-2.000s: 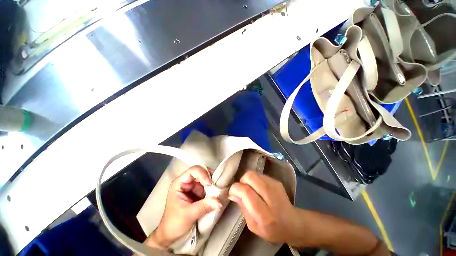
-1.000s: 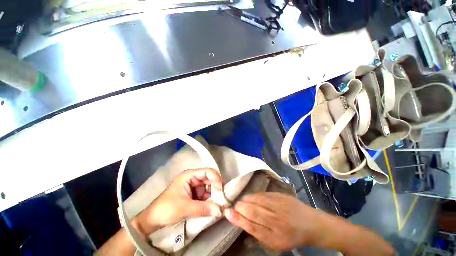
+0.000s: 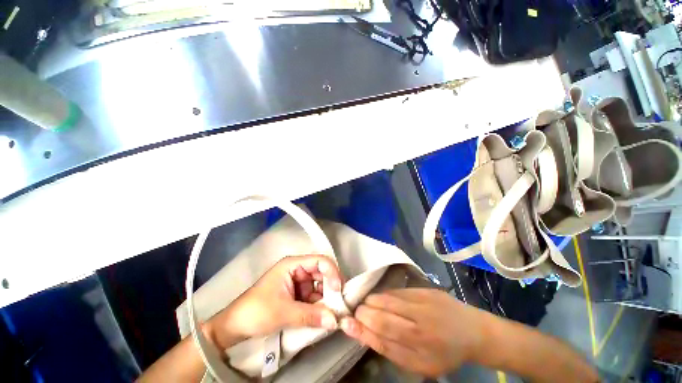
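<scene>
A beige tote bag (image 3: pixel 299 238) lies on my lap below the table edge. Its strap (image 3: pixel 196 262) loops up on the left and passes over my left wrist. My left hand (image 3: pixel 288 295) pinches the strap attachment (image 3: pixel 336 301) between thumb and fingers. My right hand (image 3: pixel 407 325) is beside it, with thumb and fingertips closed at the same fold, touching or nearly touching the left fingertips. Whether a needle or thread is at the fingertips cannot be seen. A beige tab with a shiny snap (image 3: pixel 271 357) shows below my left hand.
Several beige totes (image 3: pixel 497 202) stand on a blue bin (image 3: pixel 441 179) at the right. The white-edged table (image 3: pixel 247 161) crosses in front. On it are a thread cone (image 3: pixel 37 97), dark snips with a black cord (image 3: pixel 381 36), a clamp template (image 3: pixel 224 9) and a black bag (image 3: pixel 516 34).
The view has turned, so the snips and black bag now show at the top. Both hands stay at the strap fold; my right hand has shifted slightly around it.
</scene>
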